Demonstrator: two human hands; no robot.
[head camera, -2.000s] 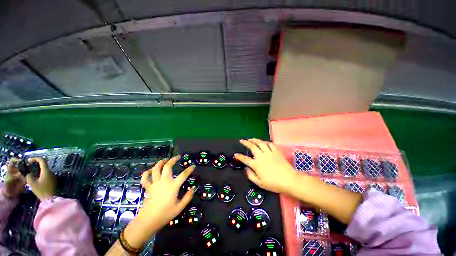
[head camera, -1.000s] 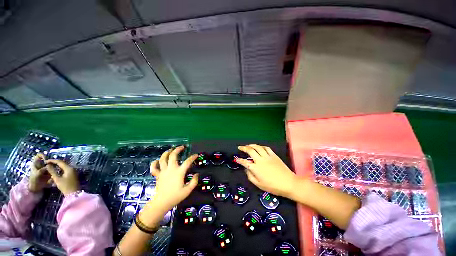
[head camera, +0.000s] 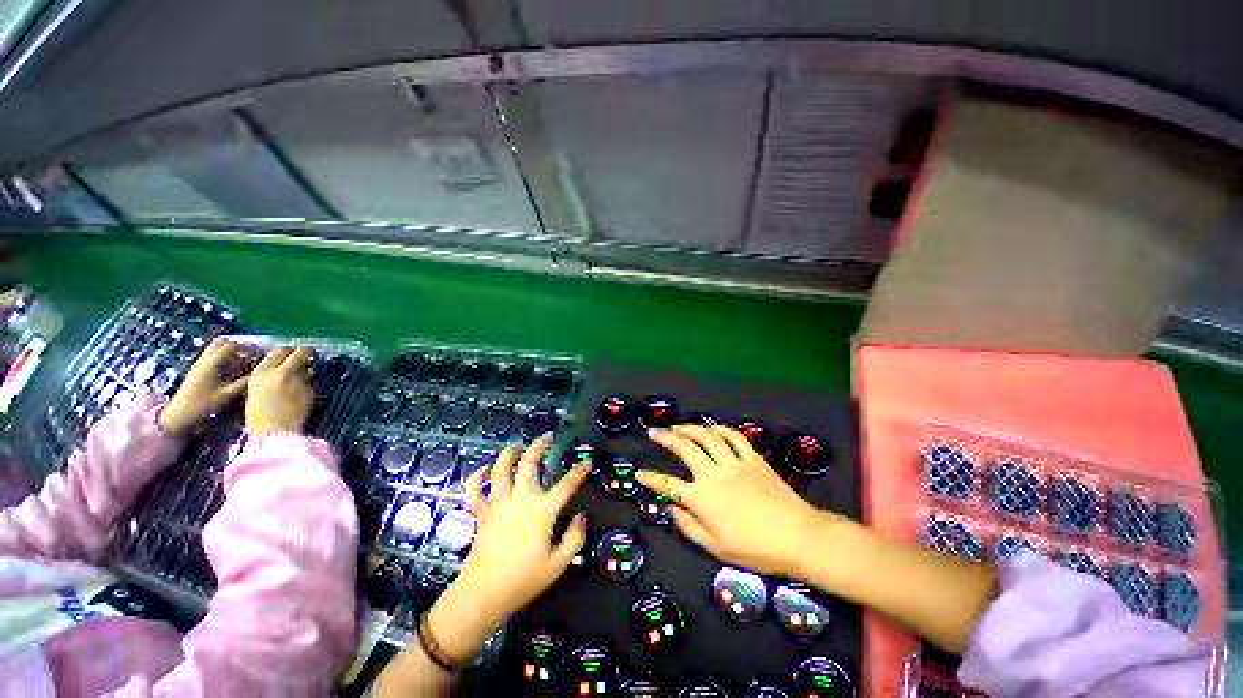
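Observation:
Round black smartwatch units (head camera: 620, 554) lie in loose rows on the black mat (head camera: 804, 516), most lit with small red, green and white marks. My left hand (head camera: 522, 539) is spread over the mat's left edge, its index fingertip at a lit watch (head camera: 584, 457). My right hand (head camera: 733, 502) reaches in from the right, palm down, fingers apart, its fingertips over watches in the second row, partly hiding them. Neither hand grips a watch. Two watches below my right hand show pale, reflective faces (head camera: 739, 593).
A clear tray of dark watches (head camera: 470, 416) lies left of the mat. Another worker's hands (head camera: 280, 393) are at a further tray. On the right, a blister tray with crosshatched pockets (head camera: 1077, 502) lies on a pink-red sheet (head camera: 1009, 389), before a leaning cardboard sheet (head camera: 1043, 232).
The view has swung left. My hands have moved from the top row of watches down to the second row. The other worker's hands have lowered onto the tray.

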